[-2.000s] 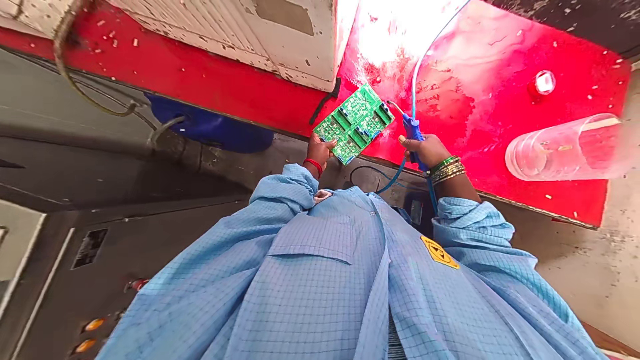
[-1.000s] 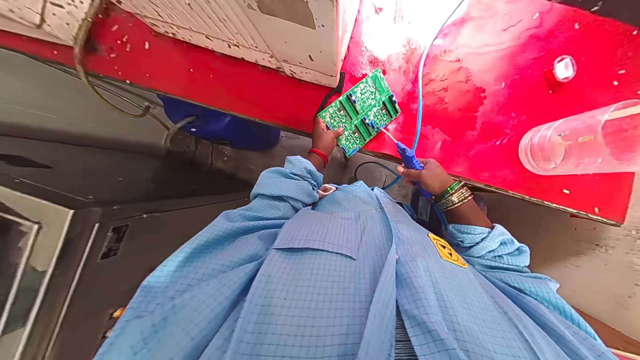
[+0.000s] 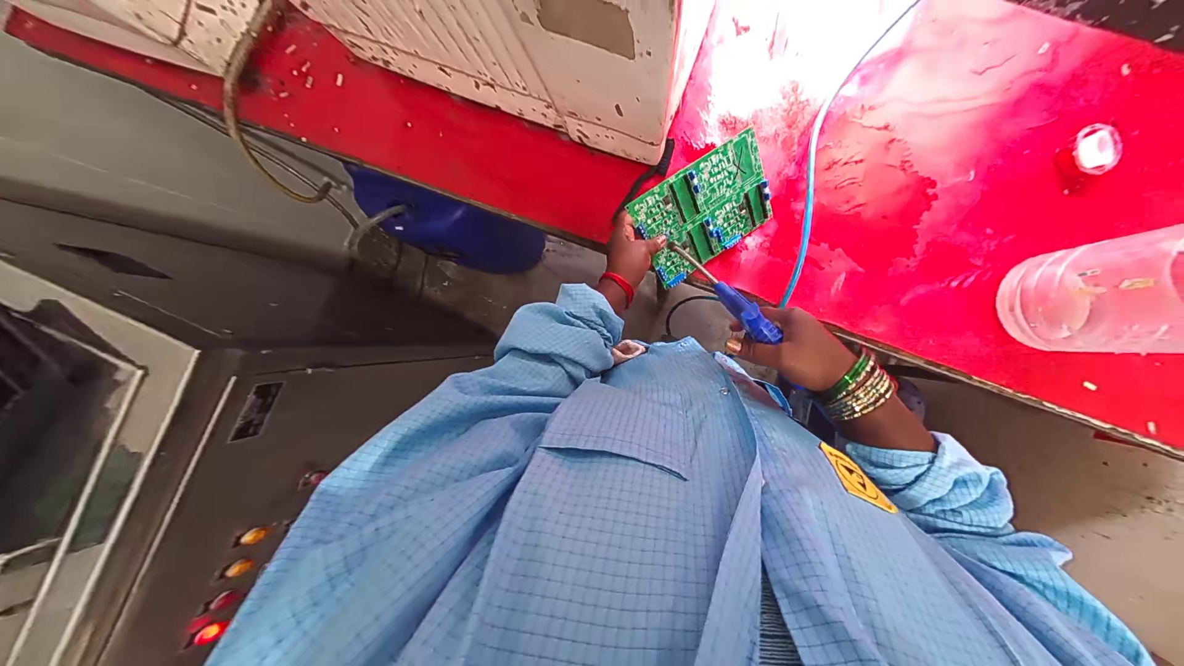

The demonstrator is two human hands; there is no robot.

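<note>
My left hand grips the lower left edge of a green printed circuit board, which carries blue and black components and is held tilted over the edge of the red table. In my right hand is a blue-handled tool with a thin metal shaft, perhaps an air blow gun. Its tip reaches the lower left part of the board, close to my left fingers; whether it touches is not clear. A light blue hose or cord runs up across the table from near my right hand.
On the table's right lie a clear plastic jar and a small clear round item. A worn cream-coloured casing stands at upper left. Below are a blue container and a dark machine cabinet with lit indicators. A cable hangs over the table edge.
The tool tip has moved from the board's right side, two seconds ago, to its lower left part near my left fingers. Both hands have kept their holds. The view has shifted slightly.
</note>
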